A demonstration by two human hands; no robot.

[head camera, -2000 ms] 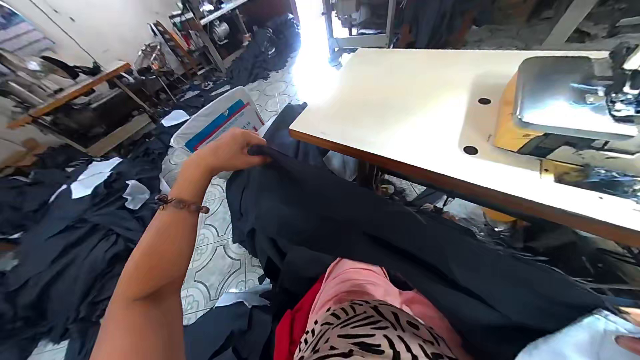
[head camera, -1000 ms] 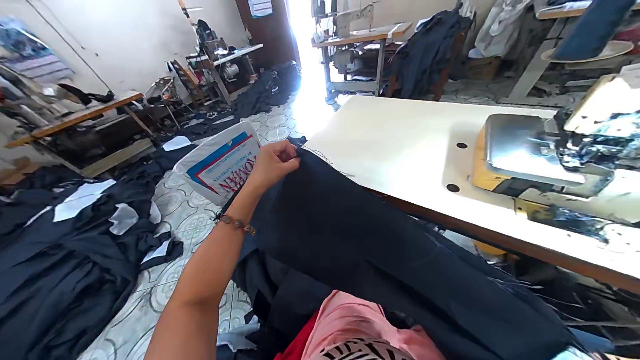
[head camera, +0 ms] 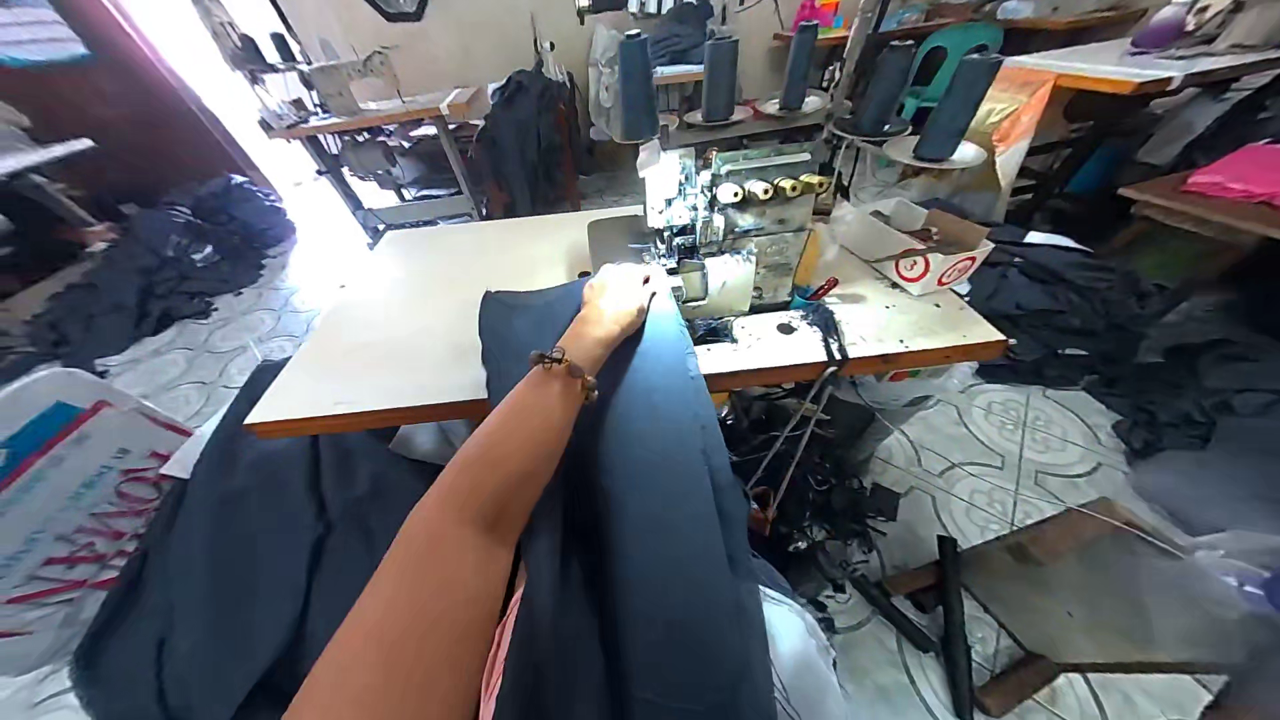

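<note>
My left hand (head camera: 618,300), with a beaded bracelet at the wrist, grips the upper end of a long dark navy fabric piece (head camera: 655,480) beside the needle area of an overlock sewing machine (head camera: 745,225). The cloth hangs over the edge of the white machine table (head camera: 400,320) and down across my lap. More dark fabric (head camera: 250,540) hangs at the table's left end. My right hand is outside the view.
Several thread cones (head camera: 720,80) stand behind the machine. An open cardboard box (head camera: 915,245) sits on the table's right. A plastic tub (head camera: 80,500) is at lower left, a wooden stool (head camera: 1100,590) at lower right. Thread scraps and cloth piles lie on the floor.
The view has swung right toward the machine. My left hand, earlier holding the cloth's end near the tub, has moved with it to the machine's needle area.
</note>
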